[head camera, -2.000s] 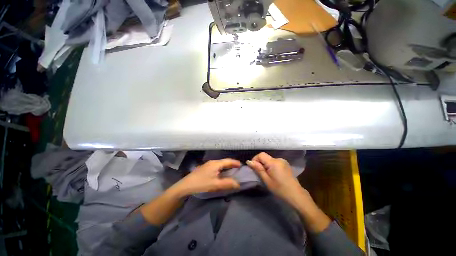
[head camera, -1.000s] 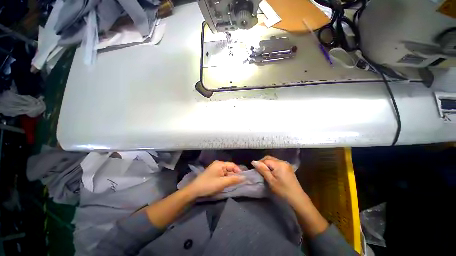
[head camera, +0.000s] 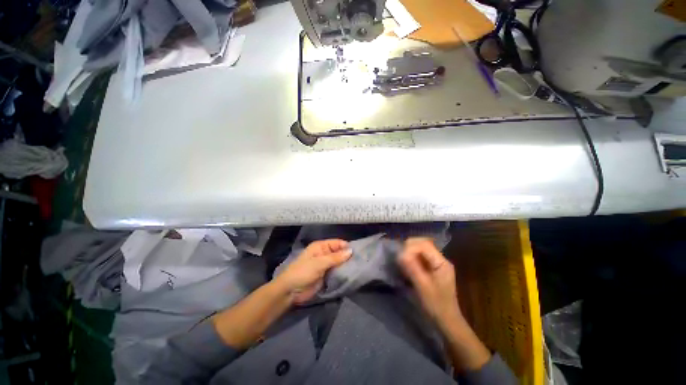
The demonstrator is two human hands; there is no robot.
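A grey cloth piece [head camera: 359, 269] is bunched over my lap, just below the table's front edge. My left hand [head camera: 314, 269] pinches its left part between thumb and fingers. My right hand [head camera: 429, 272] is at the cloth's right side, with its fingers curled and blurred. Whether the right fingertips grip the cloth or hold anything small cannot be told.
The white sewing table [head camera: 188, 162] spans above my hands, with the lit machine head [head camera: 342, 21]. Black scissors [head camera: 505, 46], a purple pen [head camera: 487, 77] and a black cable [head camera: 593, 162] lie at right. A yellow crate [head camera: 529, 301] is below right; grey cloth [head camera: 188, 308] hangs lower left.
The hands have moved apart from their closer position over the cloth. The cloth between them is now raised and more crumpled, and the right hand has turned and blurred.
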